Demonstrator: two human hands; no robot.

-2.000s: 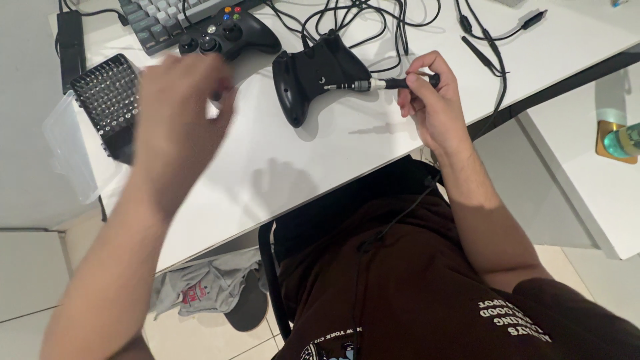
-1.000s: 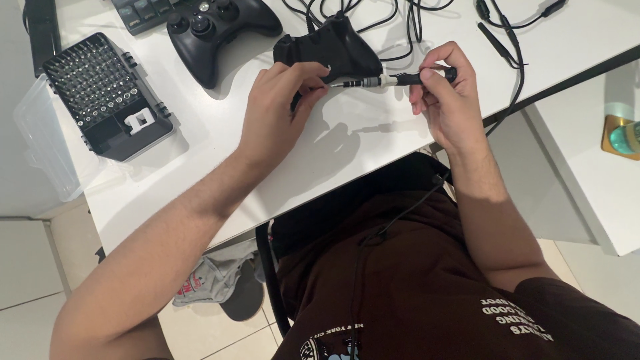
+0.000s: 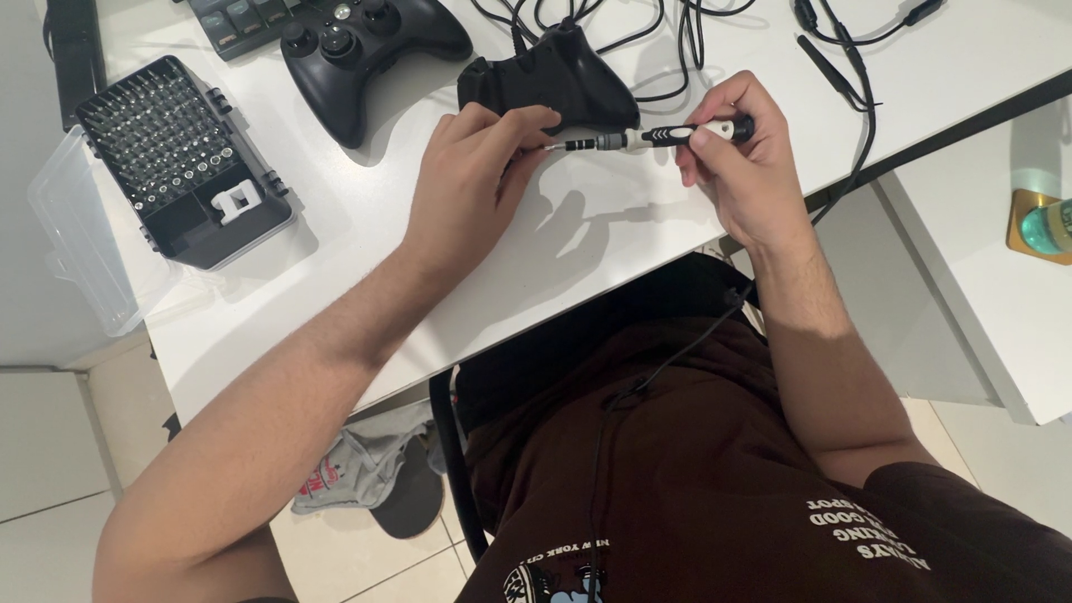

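Observation:
My right hand (image 3: 745, 159) holds a black and white precision screwdriver (image 3: 662, 136) level, its shaft pointing left. The fingertips of my left hand (image 3: 481, 167) meet at the tip of the driver; whether they pinch the bit or something small cannot be told. Just behind the left fingers a black wired game controller (image 3: 578, 75) lies face down on the white desk. A second black controller (image 3: 377, 50) rests face up to its left. Farther left stands an opened bit case (image 3: 167, 126) full of small screwdriver bits, with a white plastic piece (image 3: 236, 201) in its lower compartment.
Black cables (image 3: 695, 42) loop behind the controllers, and more (image 3: 854, 75) lie at the right. A keyboard (image 3: 251, 21) stands at the back left. The case's clear lid (image 3: 88, 243) overhangs the desk's left edge. On the side surface, a bottle (image 3: 1047, 228) sits on a coaster.
My left hand has moved from the left, near the bit case, to the screwdriver's tip. The screwdriver has stayed in my right hand. The view has shifted slightly.

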